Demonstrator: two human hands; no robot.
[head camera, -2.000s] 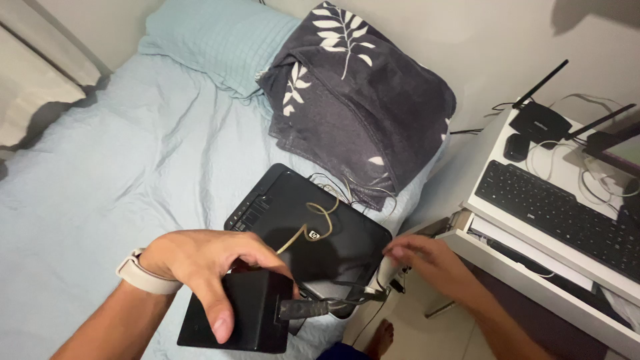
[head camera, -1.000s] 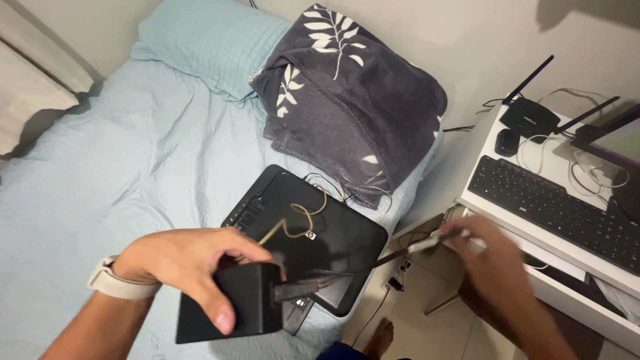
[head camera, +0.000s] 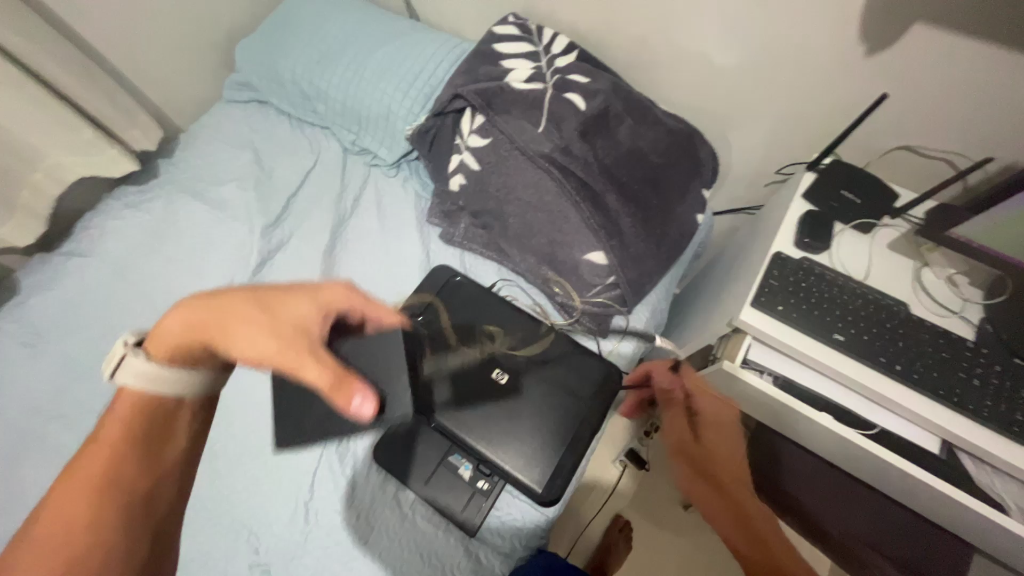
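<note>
My left hand (head camera: 280, 336), with a pale watch band at its wrist, grips a black box-shaped device (head camera: 344, 392) above the bed. Beside that device, a black HP printer (head camera: 520, 400) lies on the light blue sheet, its front tray (head camera: 440, 472) toward me. A tan cable (head camera: 448, 320), blurred, shows over the printer's lid. Off the printer's right corner, my right hand (head camera: 680, 408) pinches a dark cable, which has a pale part (head camera: 662, 344) close to the fingers. Motion blur hides how the cable runs between my fingers.
A dark leaf-patterned blanket (head camera: 576, 168) and a blue pillow (head camera: 344, 72) lie beyond the printer. At right, a white desk with an open drawer (head camera: 840, 432) bears a black keyboard (head camera: 888, 344) and a router (head camera: 852, 190). A power strip (head camera: 644, 436) is on the floor.
The dark cable that ran from the black device's end to my right hand no longer shows at that end. The device has moved up and away from the printer's front tray, which shows more.
</note>
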